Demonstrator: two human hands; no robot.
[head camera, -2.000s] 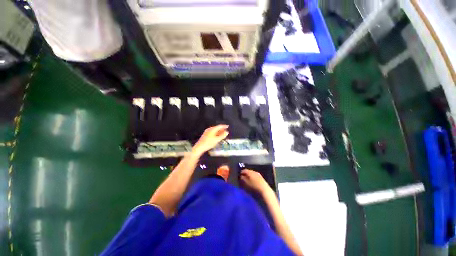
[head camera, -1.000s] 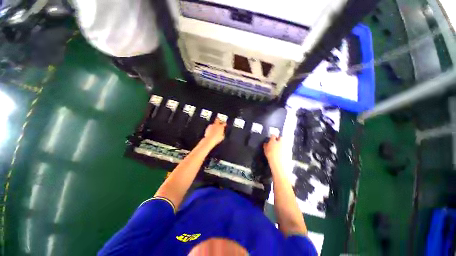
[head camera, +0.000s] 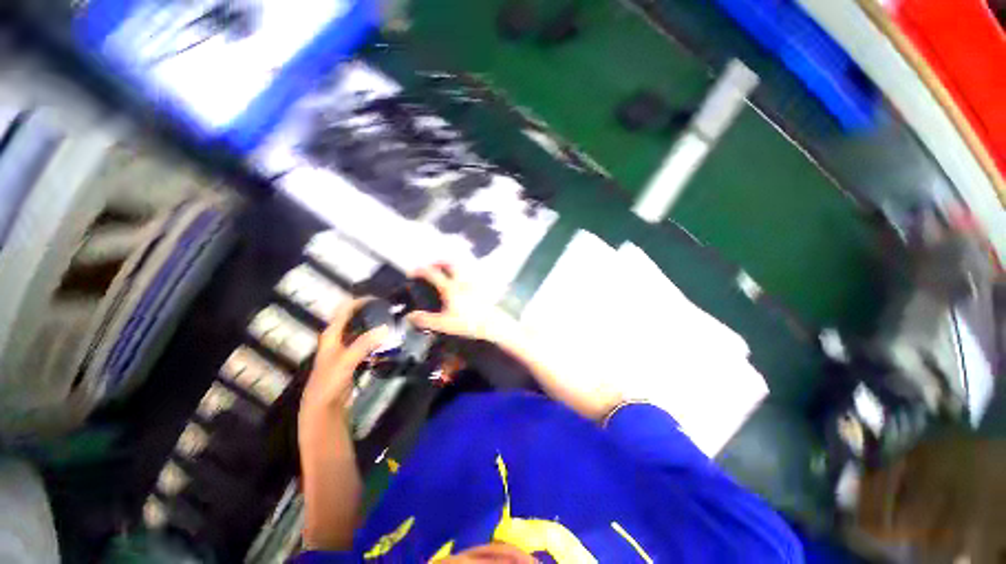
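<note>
My left hand (head camera: 340, 350) holds a black power adapter (head camera: 370, 320) above the near right part of the black bench (head camera: 259, 435). My right hand (head camera: 450, 306) is close beside it and holds another black adapter (head camera: 420, 295). Cords between the hands are blurred. The row of white sockets (head camera: 256, 372) runs along the bench beside my left hand. Part of a pale connection strip (head camera: 378, 403) shows below the hands.
Black adapters (head camera: 381, 149) lie on a white sheet beside the bench. Blank white sheets (head camera: 634, 331) are at the right. The green conveyor (head camera: 761, 187) carries a white divider bar (head camera: 695, 143). A blue bin (head camera: 245, 130) and the test instrument (head camera: 121, 286) are at the left.
The view has swung towards the conveyor. My hands have left the white sockets, where they were apart, and are now together with black adapters in them.
</note>
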